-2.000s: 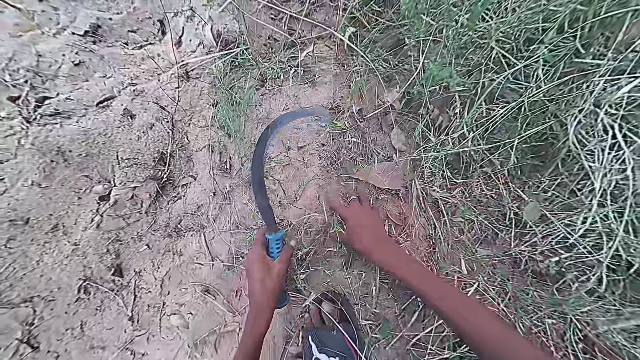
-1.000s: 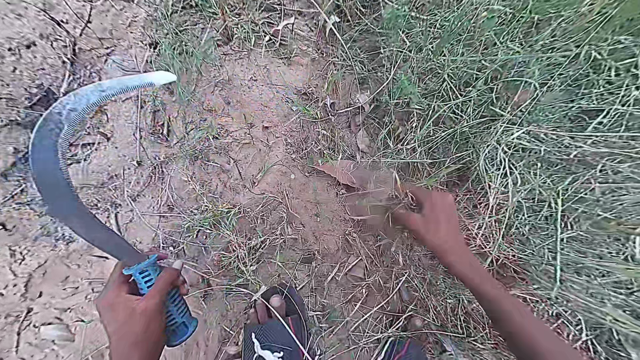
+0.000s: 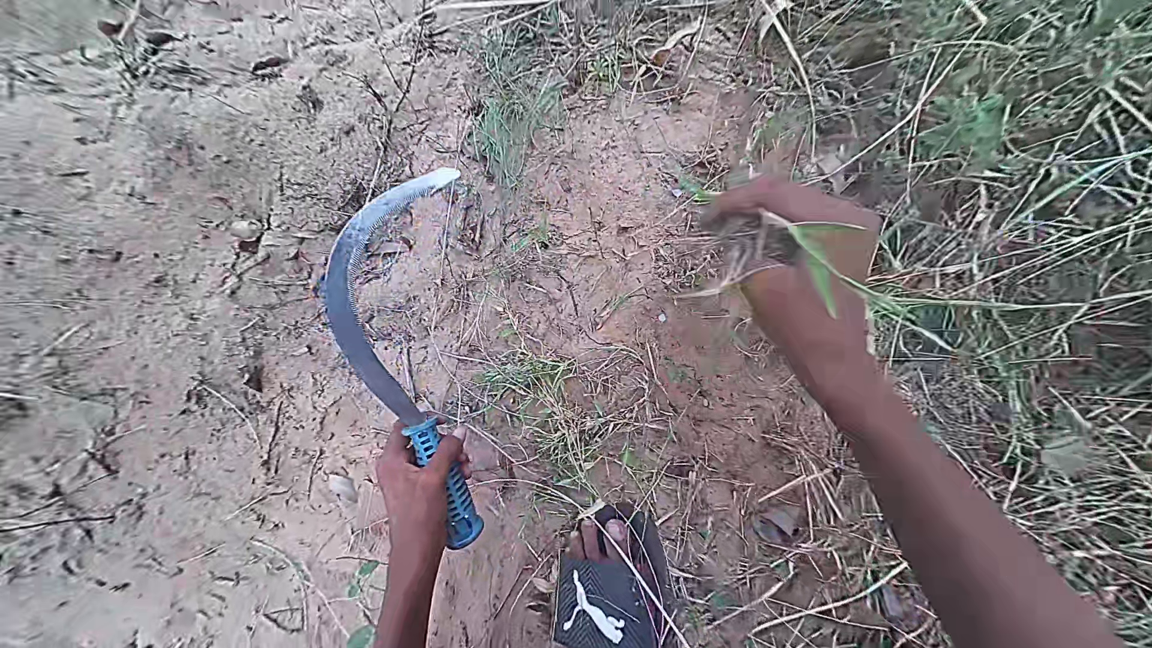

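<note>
My left hand (image 3: 418, 481) is closed around the blue plastic handle of a sickle (image 3: 346, 292), low and left of the middle. The curved, toothed metal blade rises from the handle and bends to the right over bare soil, its tip pale. My right hand (image 3: 796, 256) is raised at the right of the middle, slightly blurred, with its fingers curled around a small bunch of grass (image 3: 823, 261). Green blades and dry stems stick out from it on both sides. Part of the bunch is hidden in the fingers.
A foot in a black sandal (image 3: 603, 603) is at the bottom middle. Short sparse grass (image 3: 540, 382) grows in the reddish soil in front of it. Thick, tangled grass (image 3: 1035, 297) covers the right side. Dry, cracked soil (image 3: 162, 360) with twigs lies on the left.
My right hand, low over the ground two seconds ago with no grass visible in it, is now raised and holds grass. The left hand still grips the sickle. The view has shifted.
</note>
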